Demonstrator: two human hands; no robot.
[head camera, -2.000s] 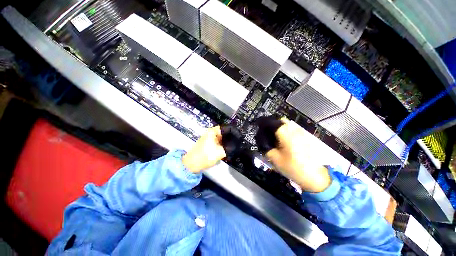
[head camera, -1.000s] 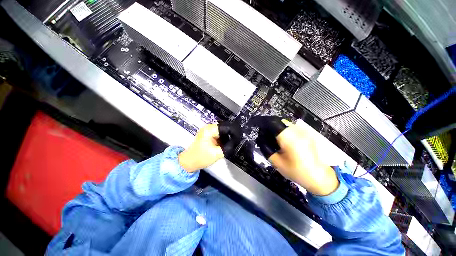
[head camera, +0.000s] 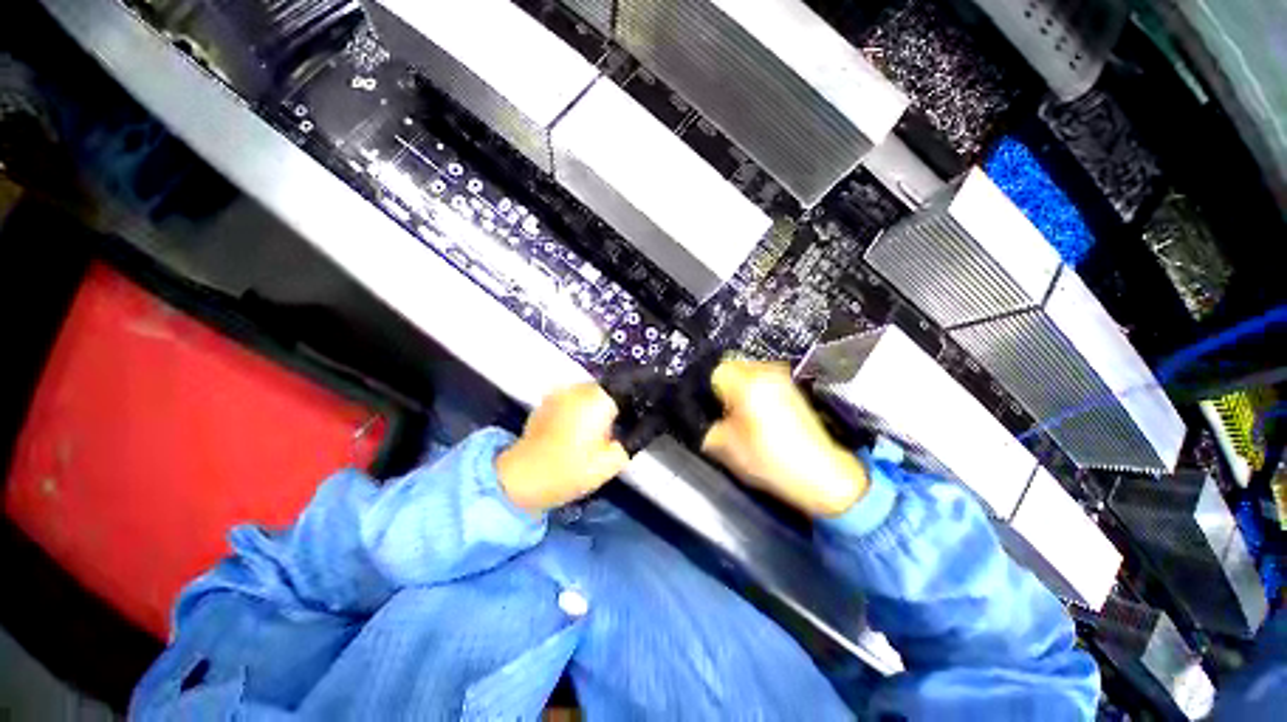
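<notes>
My left hand (head camera: 570, 443) and my right hand (head camera: 769, 430) meet at the near edge of a black circuit board (head camera: 487, 219), above the silver line rail (head camera: 424, 325). Black finger cots cover the fingertips of both hands. The fingertips nearly touch each other. They are dark and blurred, so I cannot tell whether they pinch a small part. Silver heatsinks (head camera: 661, 184) stand on the board just beyond my hands, with more heatsinks (head camera: 932, 409) to the right of my right hand.
Open bins at the upper right hold a bright blue heap (head camera: 1040, 200) and grey metallic parts (head camera: 939, 71). Yellow parts (head camera: 1236, 427) lie at the far right. A red-bottomed tray (head camera: 170, 437) is at the lower left. A blue cord (head camera: 1214, 343) crosses at right.
My right hand has moved left and nearer to me, closer to my left hand, over the rail. The view has shifted, and the heatsinks right of my right hand now show more fully.
</notes>
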